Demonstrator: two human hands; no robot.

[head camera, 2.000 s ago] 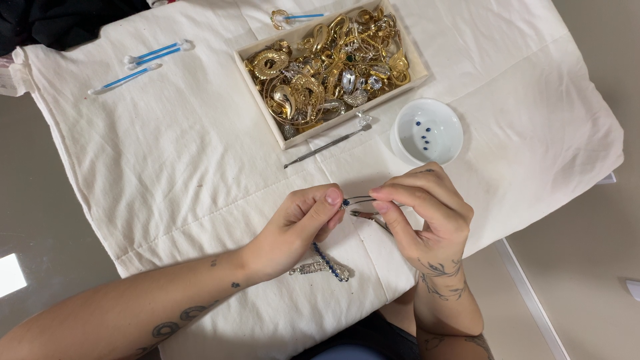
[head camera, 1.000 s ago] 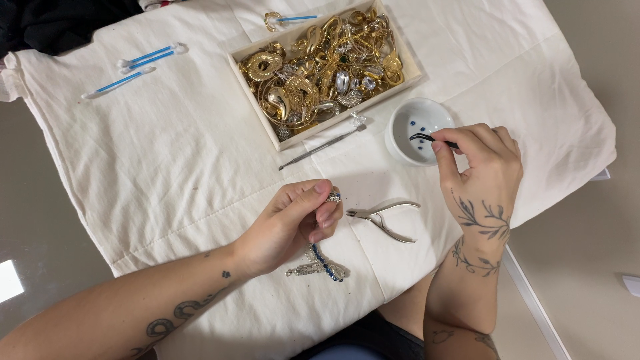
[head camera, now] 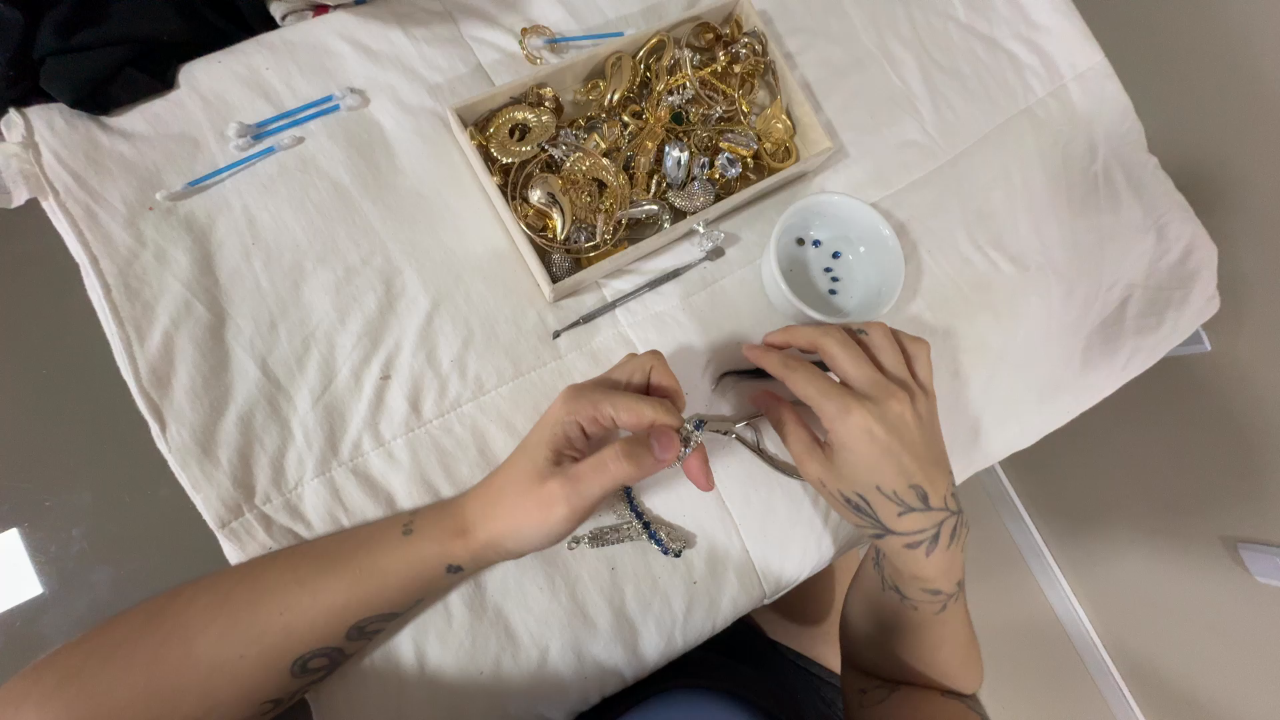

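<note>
My left hand [head camera: 610, 445] pinches one part of a silver bracelet set with blue and clear stones [head camera: 648, 525]; the rest trails onto the white cloth below the hand. To its right, my right hand [head camera: 850, 400] is bent over dark curved tweezers [head camera: 760, 373], fingers apart; the tweezers seem to lie beneath it, and whether it touches them is hidden. Small metal pliers [head camera: 765, 450] rest between the hands, partly covered by the right one. Above the right hand stands a white bowl [head camera: 885, 250] with several small blue stones [head camera: 836, 255] in it.
A wooden box [head camera: 640, 250] full of gold and silver jewelry stands at the back. A double-ended metal tool [head camera: 640, 292] lies before it. Cotton swabs [head camera: 290, 118] are at the upper left; another swab [head camera: 585, 38] touches a gold ring-shaped piece [head camera: 535, 43]. Dark fabric [head camera: 120, 50] lies at the far left corner.
My right hand has come back from the bowl toward my left hand. A second ago it held the tweezers in the bowl; now its fingers are spread above them.
</note>
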